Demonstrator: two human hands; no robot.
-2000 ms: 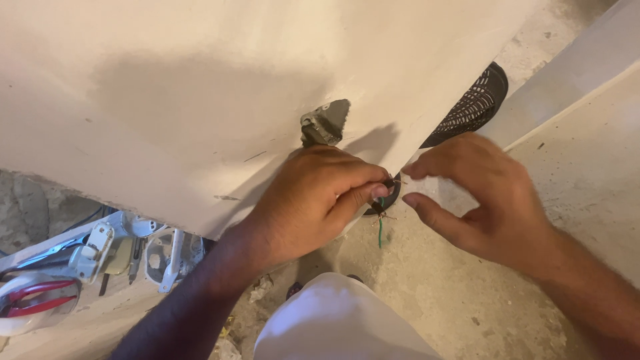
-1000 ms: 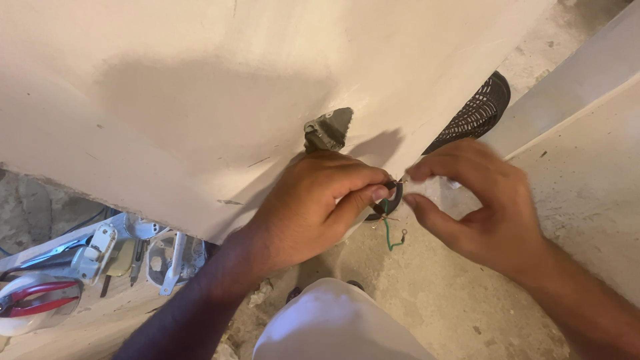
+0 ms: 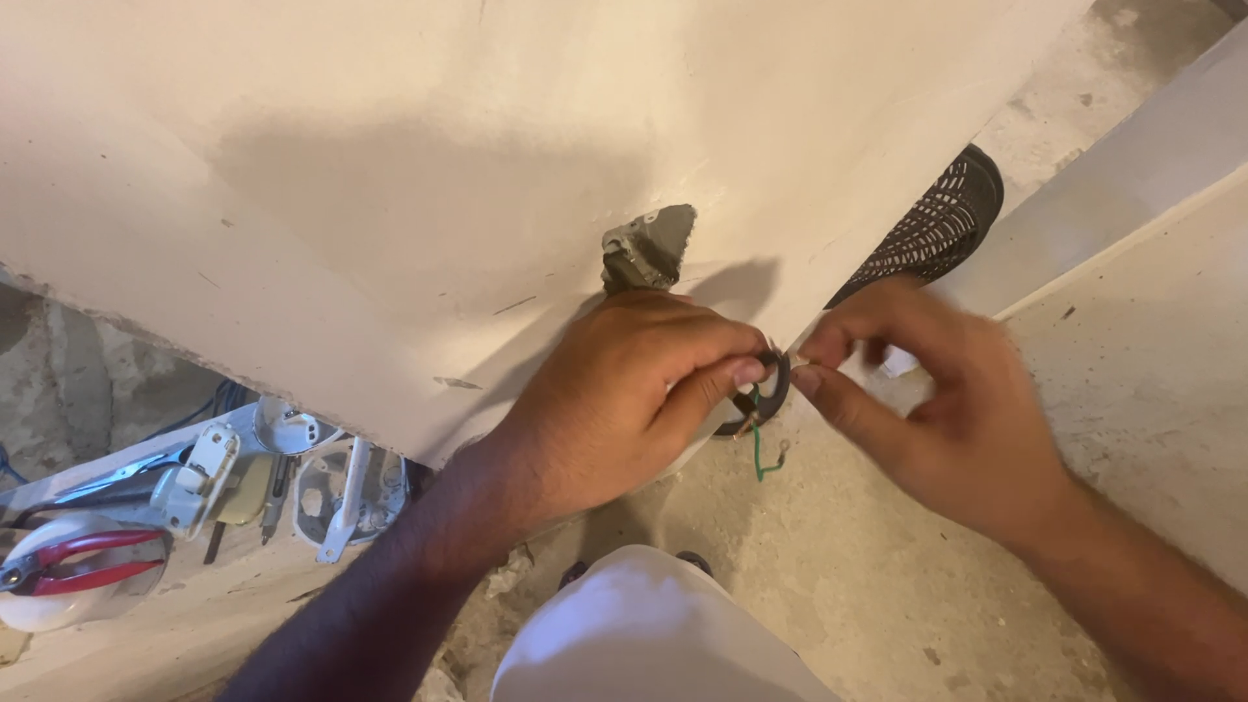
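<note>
My left hand (image 3: pixel 634 390) pinches the end of a black electrical cable (image 3: pixel 776 390), which curls in a loop between my hands. Stripped strands show at the pinched end. A green wire (image 3: pixel 759 450) with a small ring terminal hangs below the loop. My right hand (image 3: pixel 936 400) is just to the right, thumb and forefinger nearly together at the bare wire ends; whether a strand lies between them is too small to tell. Behind my left hand, a rough opening (image 3: pixel 653 244) in the pale wall shows a grey interior.
At lower left a ledge (image 3: pixel 244 595) holds red-handled pliers (image 3: pixel 93 563), a white metal bracket (image 3: pixel 207 478), a clear plastic housing (image 3: pixel 336 492) and other tools. A black mesh object (image 3: pixel 931 224) stands behind the wall's edge at upper right. Bare floor (image 3: pixel 829 565) lies below my hands.
My right thumb and forefinger have come closer together beside the wire ends. The green wire hung straighter two seconds ago; its bent lower end with the terminal now shows. My left hand keeps its hold.
</note>
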